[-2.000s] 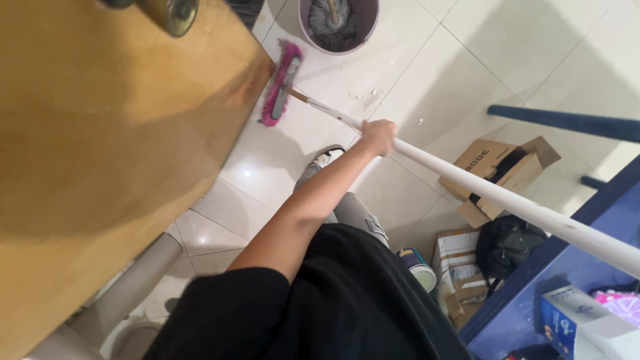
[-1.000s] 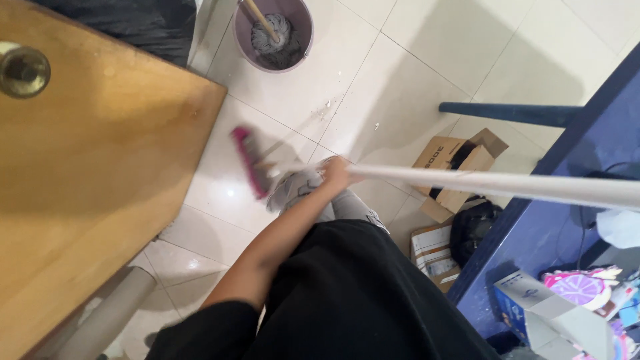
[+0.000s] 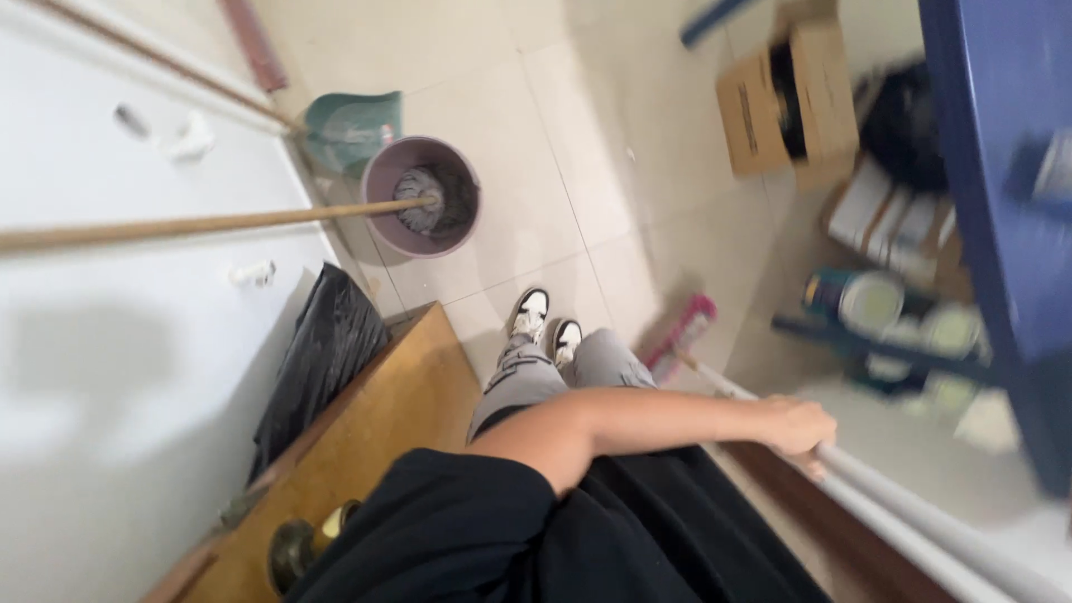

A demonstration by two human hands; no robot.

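Observation:
My left hand (image 3: 796, 427) grips the white handle (image 3: 904, 507) of a broom, with my bare forearm reaching across my body to the right. The handle runs from the lower right corner down to the broom head. The pink-bristled broom head (image 3: 682, 335) rests on the tiled floor, right of my legs and shoes. My right hand is not in view. A string mop (image 3: 419, 197) stands in a mauve plastic bucket (image 3: 374, 180), its wooden handle leaning left. Behind the bucket lies a green dustpan (image 3: 347, 121).
A wooden cabinet (image 3: 402, 402) and a black plastic bag (image 3: 322, 360) stand at the left by the white wall. An open cardboard box (image 3: 749, 113), a black bag (image 3: 904, 126) and several paint cans (image 3: 871, 301) lie near the blue table (image 3: 997, 109).
The view has turned and shifted greatly. The broom head has moved from between the cabinet and my feet to the right side of my legs. My left hand still grips the handle.

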